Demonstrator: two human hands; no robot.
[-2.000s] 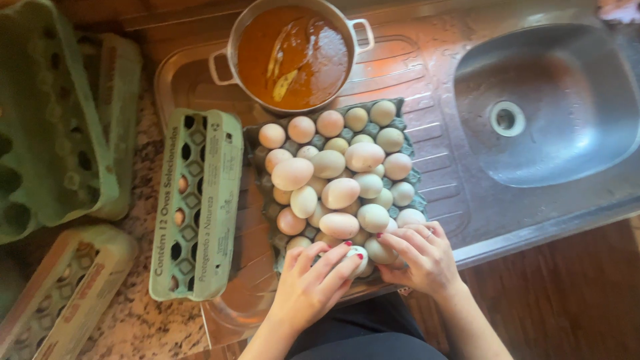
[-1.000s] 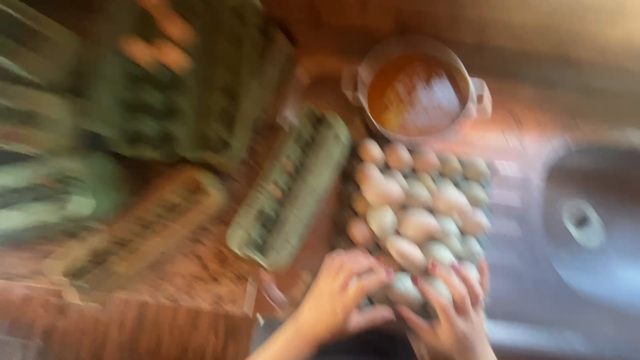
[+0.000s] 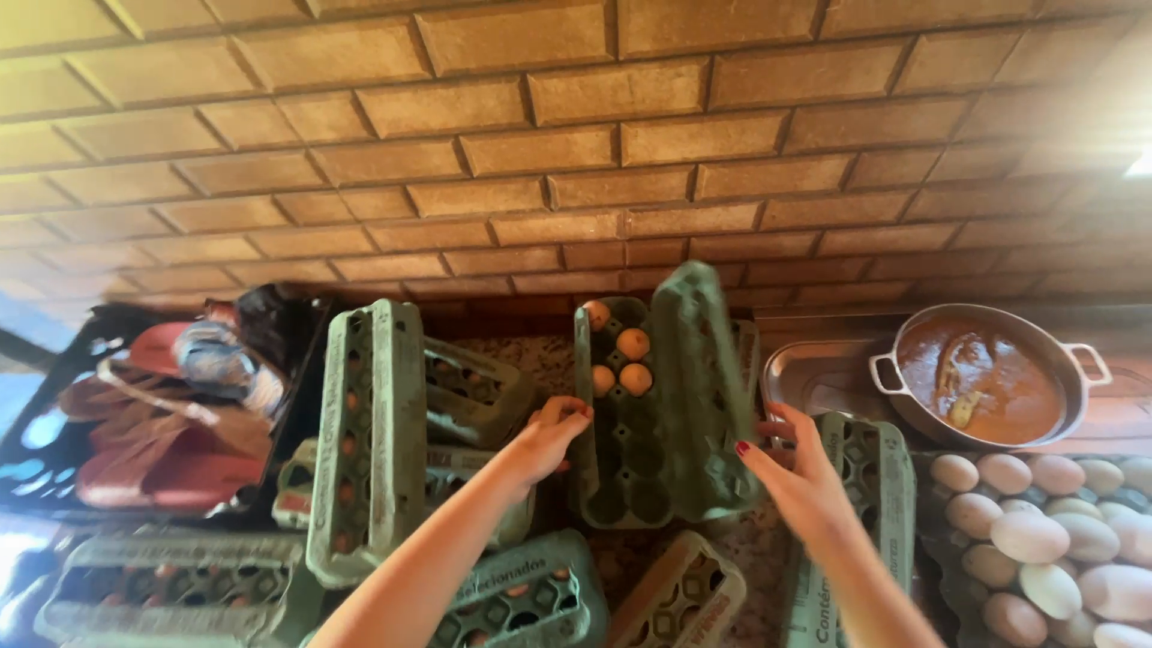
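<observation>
An opened green egg carton stands near the tiled wall with several brown eggs at its far end; its near cups are bare. Its raised lid leans to the right. My left hand is at the carton's left rim, fingertips touching or very near it. My right hand, thumb and fingers apart, is beside the lid's right edge; whether it touches the lid is unclear. At the right, a grey tray carries a pile of pale eggs.
Shut cartons surround the opened one: a tall stack at left, others in front, another beside the egg tray. A pot of orange-brown liquid sits on the sink's draining surface. A black crate of mixed things is far left.
My hands have left the pile of eggs on the tray and are now at the opened carton. The view has swung left and up toward the tiled wall.
</observation>
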